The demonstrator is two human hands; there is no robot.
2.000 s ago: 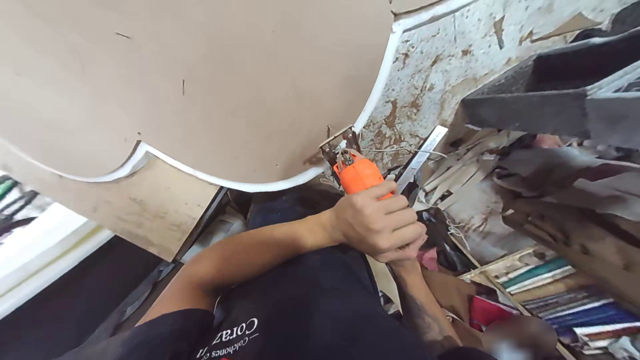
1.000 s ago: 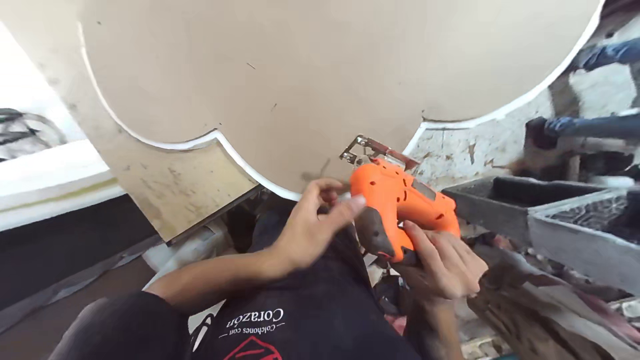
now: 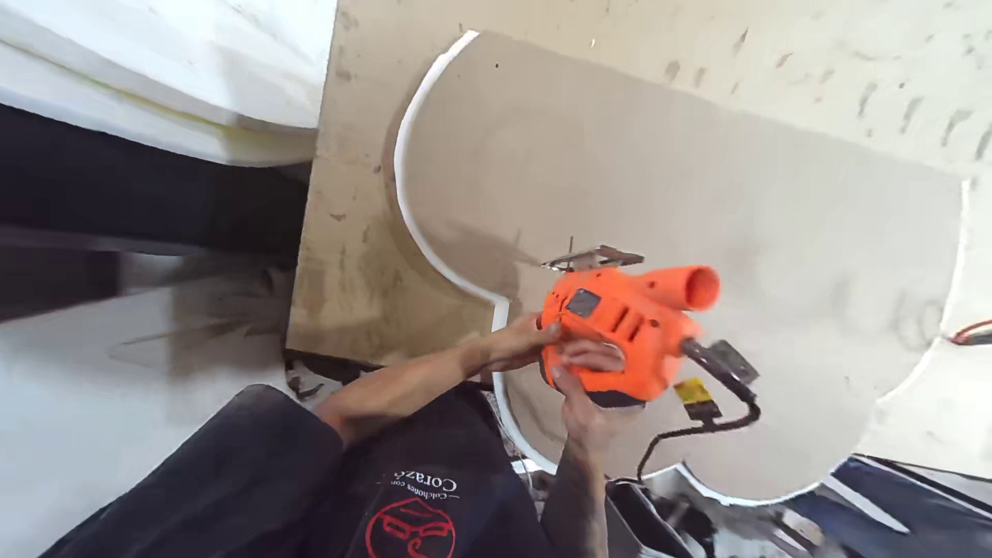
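Observation:
An orange jigsaw (image 3: pixel 620 310) is held up above a large brown panel with a scalloped outline (image 3: pixel 697 209) and a white edge. Its metal shoe (image 3: pixel 598 257) and thin blade face away from my body. My left hand (image 3: pixel 523 342) grips the saw's body from the left. My right hand (image 3: pixel 585 407) is closed round the handle, with fingers showing through the handle opening. From the rear of the saw a black cord (image 3: pixel 701 431) with a yellow-and-black tag loops down over the panel's near edge.
Under the panel lies a worn, pale board (image 3: pixel 349 256). White padded-looking sheets (image 3: pixel 170 93) are stacked at upper left, above a dark surface. Beyond the near edge at lower right are dark bins and scraps (image 3: pixel 666 511). A red-and-black cable end (image 3: pixel 973 335) lies at the right.
The jigsaw was at the panel's edge two seconds ago; it is now held over the panel and turned. My left hand, apart from it or barely touching one second ago, now grips it. The view has swung considerably.

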